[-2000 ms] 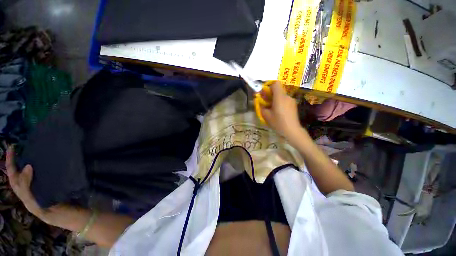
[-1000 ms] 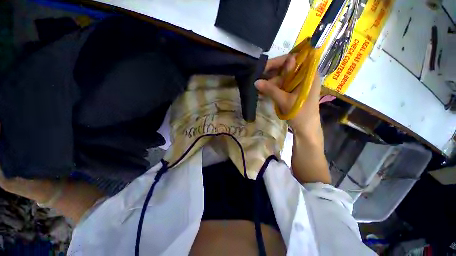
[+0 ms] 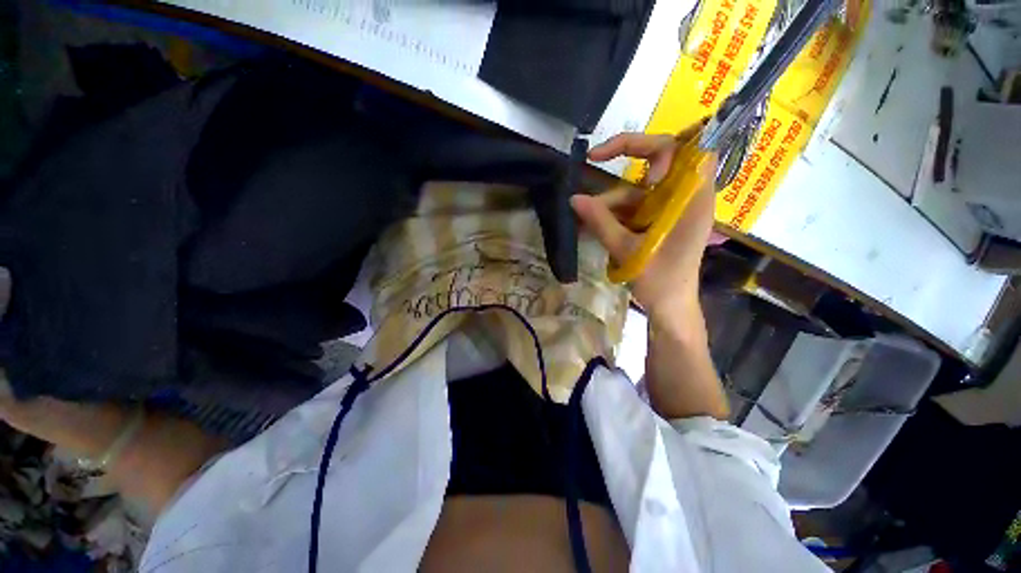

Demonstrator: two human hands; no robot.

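My right hand (image 3: pixel 661 218) holds scissors (image 3: pixel 680 190) by their yellow-orange handles, silver blades pointing up and right over the table. Its thumb and forefinger are at the folded edge of a dark cloth piece (image 3: pixel 568 218); whether they pinch it is hard to tell. The dark cloth runs left across my lap into a large black heap (image 3: pixel 269 202). Another dark panel (image 3: pixel 560 56) lies on the table. My left forearm (image 3: pixel 168 453) reaches to the left edge; the left hand is mostly hidden or cut off there, its grip unclear.
The white table (image 3: pixel 862 213) has a wooden front edge and yellow tape strips with red lettering (image 3: pixel 767 168). A pale plastic bin (image 3: pixel 845 420) stands at lower right. A tan patterned apron (image 3: pixel 481 257) covers my lap. Crumpled cloth (image 3: pixel 67 492) lies at lower left.
Since two seconds ago, the scissor blades have swung from pointing left to up-right, and the right fingers have come to the cloth edge. The dark cloth has shifted across my lap.
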